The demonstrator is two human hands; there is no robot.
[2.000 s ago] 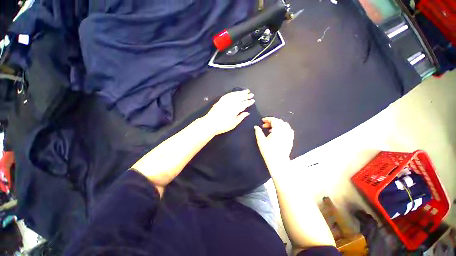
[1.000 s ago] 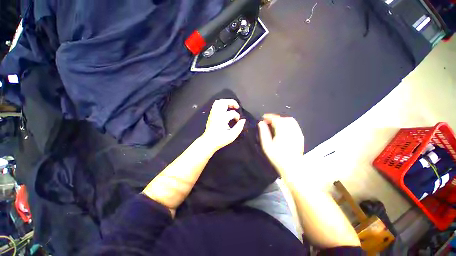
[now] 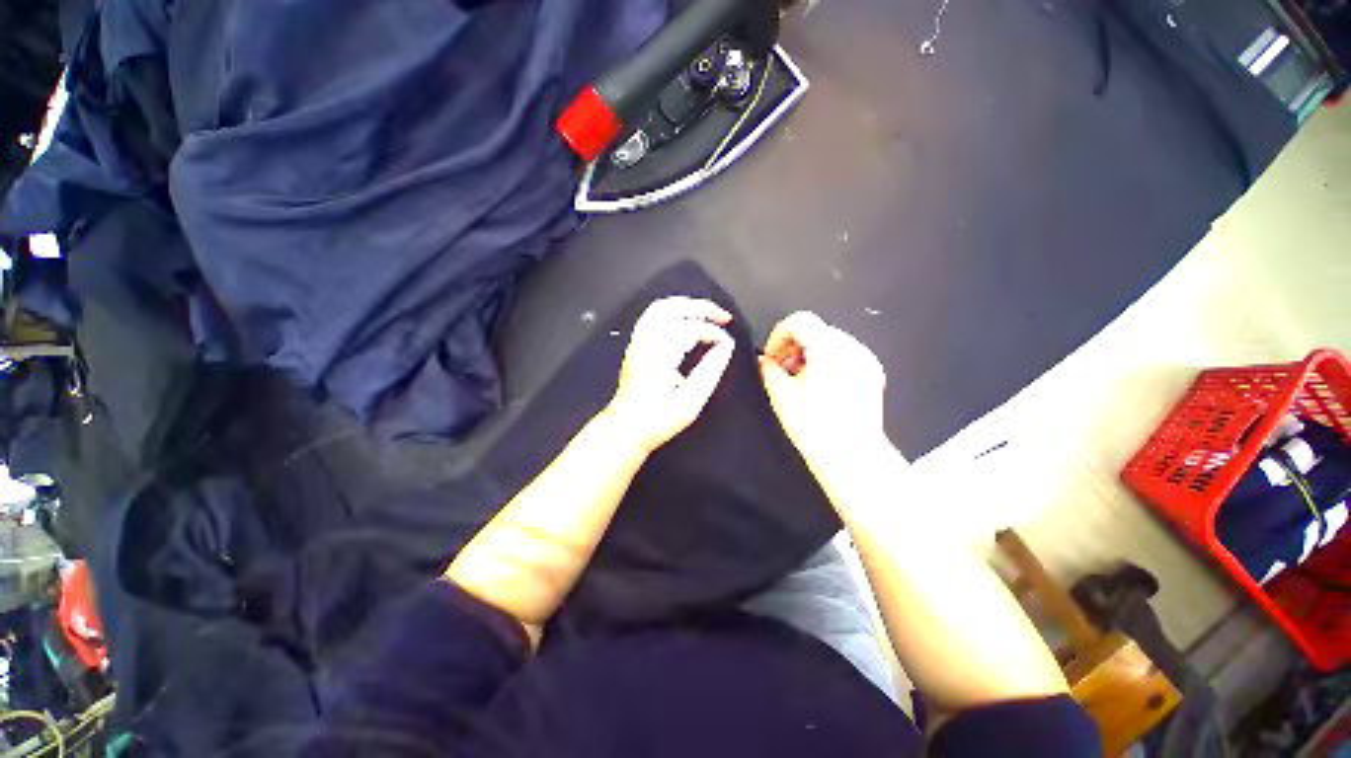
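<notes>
A dark navy-black garment piece (image 3: pixel 682 489) lies over the near edge of the dark pressing table (image 3: pixel 948 222). My left hand (image 3: pixel 674 363) rests on it near its far corner, thumb and fingers curled together, pinching at the cloth edge. My right hand (image 3: pixel 822 378) is just to the right, fingers curled in and fingertips at the garment's right edge. Whatever lies between the right fingertips is too small to tell. The steam iron (image 3: pixel 689 111), with a red-tipped handle, stands beyond my hands, touching or close to a brighter navy garment pile (image 3: pixel 356 193).
More dark cloth (image 3: pixel 193 518) lies at the left. A red plastic crate (image 3: pixel 1200 444) holding dark pieces with white tickets is on the floor at the right. A wooden stool (image 3: pixel 1119 689) is at the lower right. Thread ends and lint specks lie on the table.
The view has shifted closer to the iron and pile since the oldest frame. My left hand's fingers went from flat to curled on the cloth. My right fingers are curled in more tightly.
</notes>
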